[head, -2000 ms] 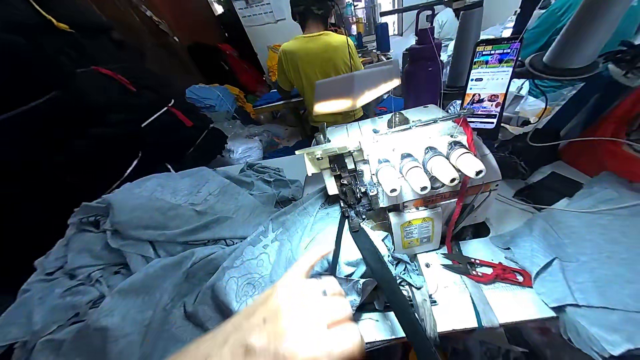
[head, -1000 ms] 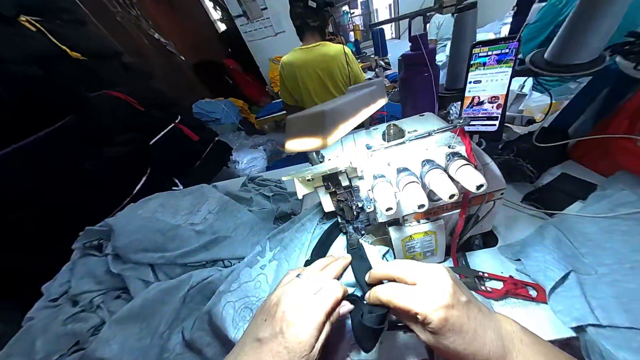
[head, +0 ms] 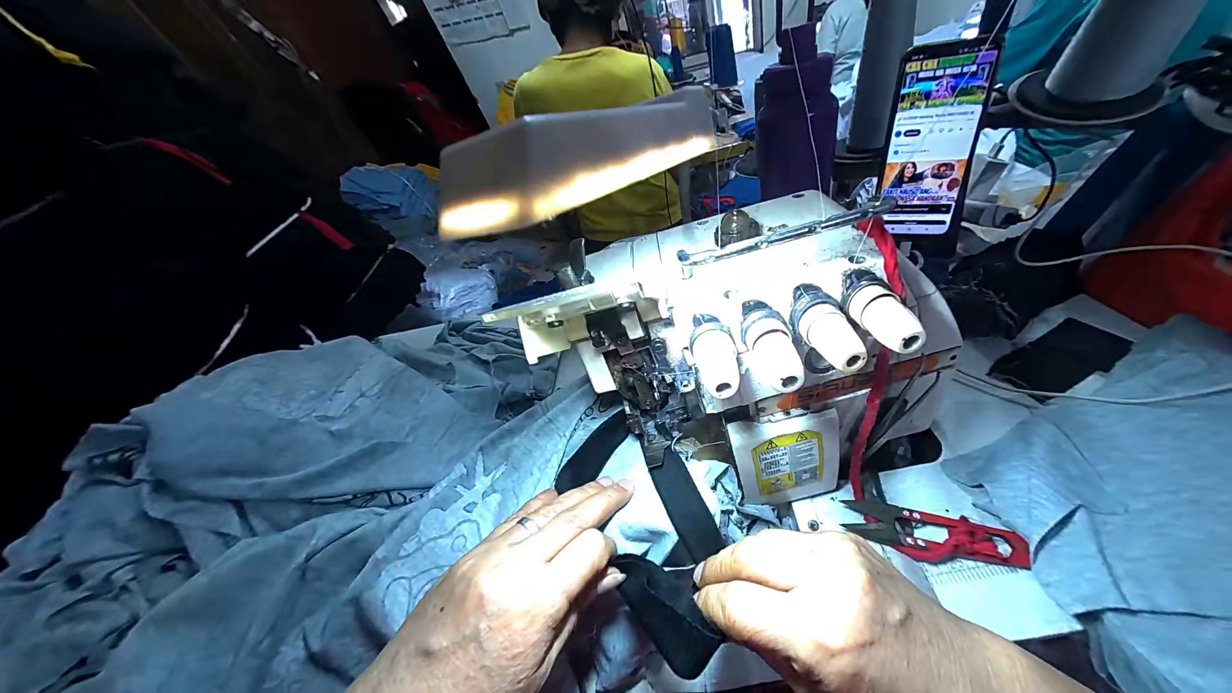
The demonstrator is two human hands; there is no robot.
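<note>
A white overlock sewing machine (head: 770, 327) stands in the middle, with several tension dials on its front. Black elastic band (head: 688, 510) runs from under its presser foot toward me and loops back at the left. My right hand (head: 799, 597) pinches the band between thumb and fingers. My left hand (head: 539, 568) lies on the gray-blue printed fabric (head: 433, 539), its thumb at the folded part of the band; whether it grips the band cannot be told. Red-handled thread snips (head: 948, 539) lie right of my right hand, by the machine base.
A lamp shade (head: 577, 159) hangs over the machine's left end. Behind it sits a person in a yellow shirt (head: 597, 96). A purple bottle (head: 797, 115) and a phone (head: 934, 140) stand at the back. More blue-gray fabric (head: 1136, 472) lies at right, dark garments (head: 192, 192) at left.
Two seconds ago only one hand showed, pointing over the fabric below the machine. Both hands came to the band one second ago. The left hand has since shifted slightly away from the band near the foot.
</note>
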